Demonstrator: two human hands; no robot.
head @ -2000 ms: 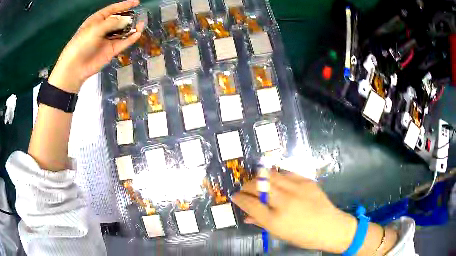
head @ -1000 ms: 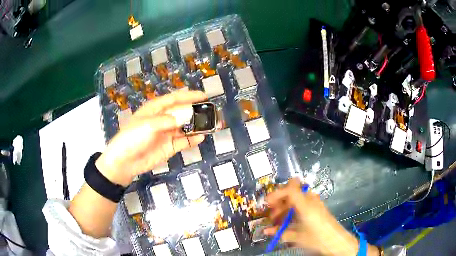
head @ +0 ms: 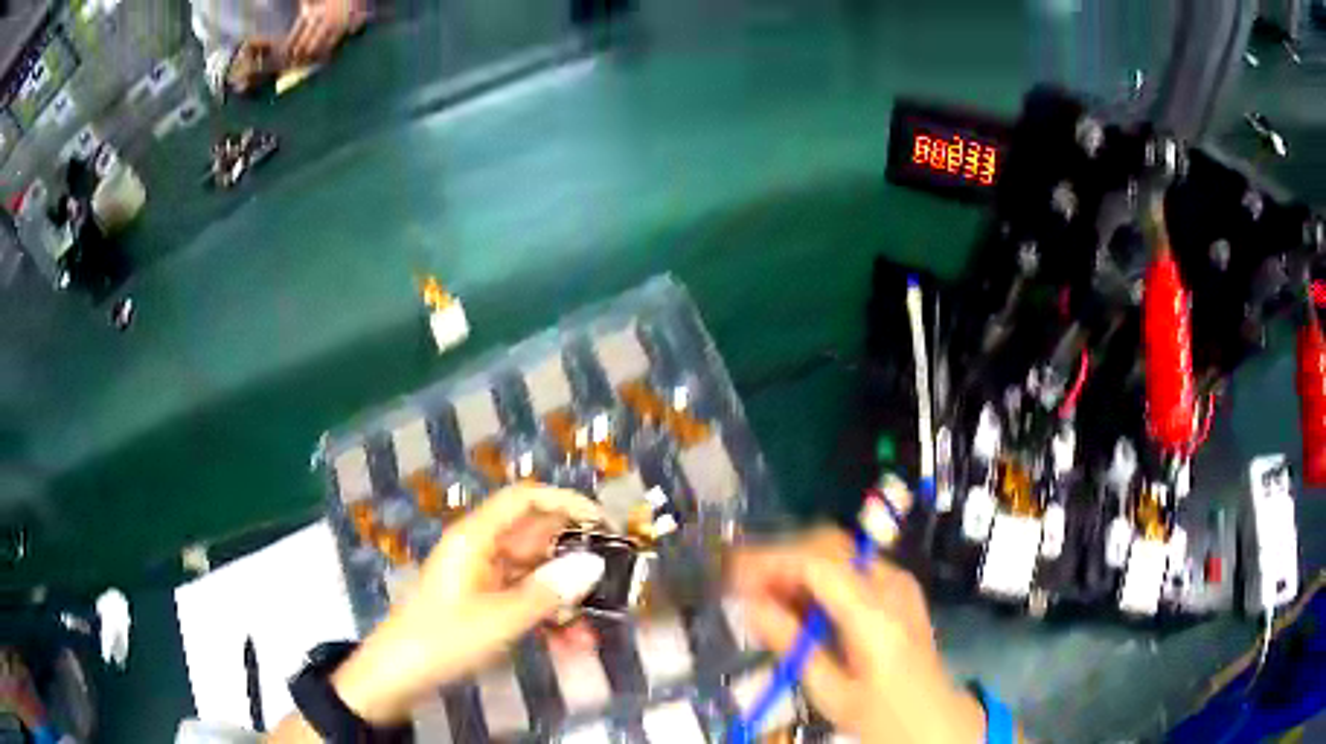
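Note:
My left hand holds a small dark watch housing with a metallic rim between thumb and fingers, above the tray. My right hand is just right of it, blurred, and holds a blue pen-like tool slanting down to the left. Whether the right fingertips also hold a part cannot be told. The clear blister tray lies beneath both hands, with rows of pale square display modules and orange flex cables. The hands hide part of its middle.
A loose display module lies beyond the tray. The black fixture with red handles and a lit timer stands right, beside a power strip. White paper lies left. Another person's hand shows top left.
The view has shifted, bringing the timer and a person's hand into sight. My right hand has moved up beside the housing with the blue tool. My left hand still holds the housing, brought over the tray.

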